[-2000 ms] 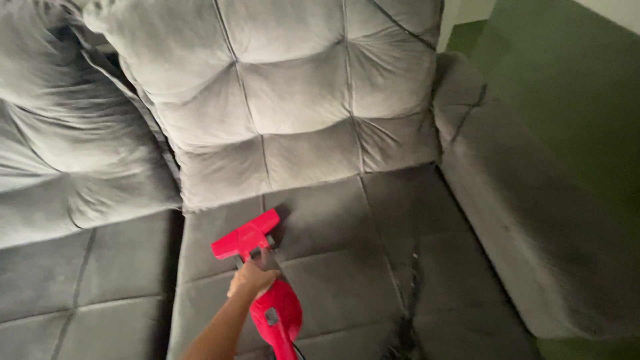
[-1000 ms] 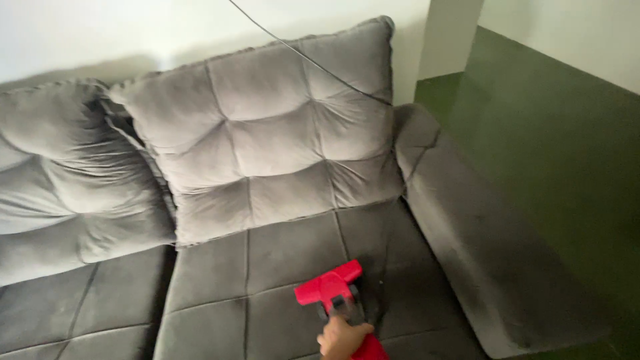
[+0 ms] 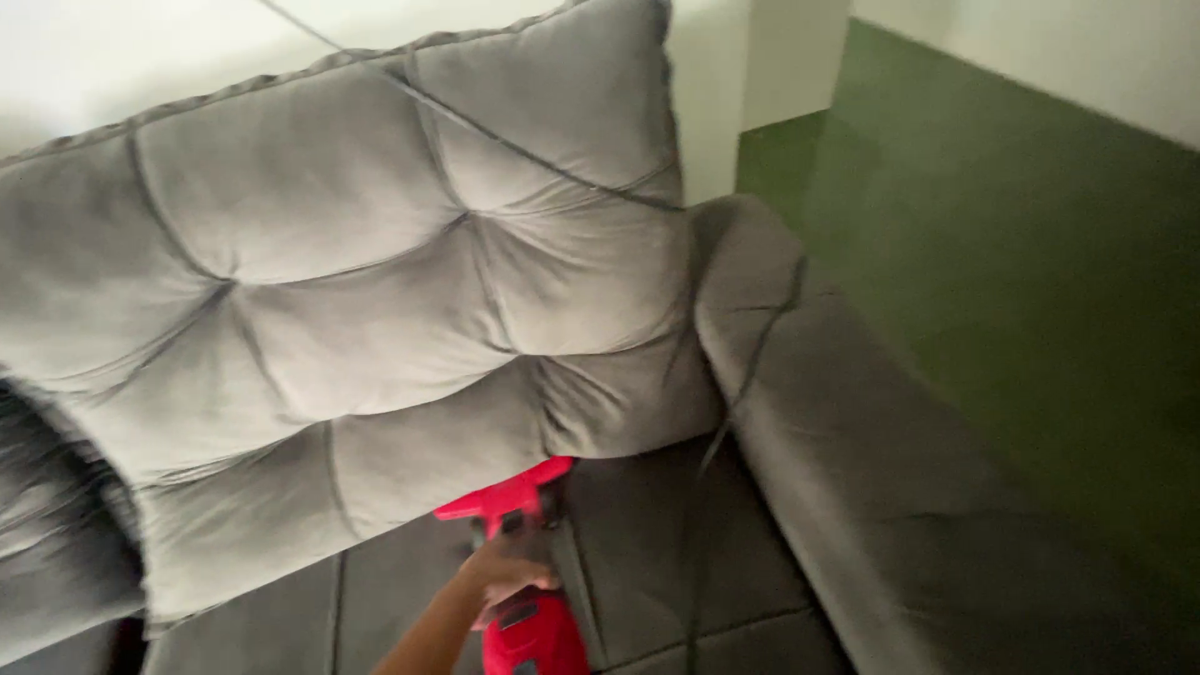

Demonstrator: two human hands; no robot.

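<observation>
My left hand (image 3: 511, 574) reaches in from the bottom edge and grips the front part of a red handheld vacuum cleaner (image 3: 536, 633). Its wide red nozzle (image 3: 506, 492) lies at the foot of the grey tufted back cushion (image 3: 375, 323), where this meets the dark grey seat cushion (image 3: 647, 544). Part of the vacuum's body is cut off by the bottom edge. My right hand is out of view.
A thin dark cord (image 3: 525, 150) runs across the back cushion and over the padded armrest (image 3: 825, 403) to the seat. Another cushion (image 3: 56, 534) is at the left. Green floor (image 3: 1012, 244) and pale walls lie beyond.
My left hand has moved the vacuum nozzle from the open seat surface up to the lower edge of the back cushion. The view has come closer to the sofa.
</observation>
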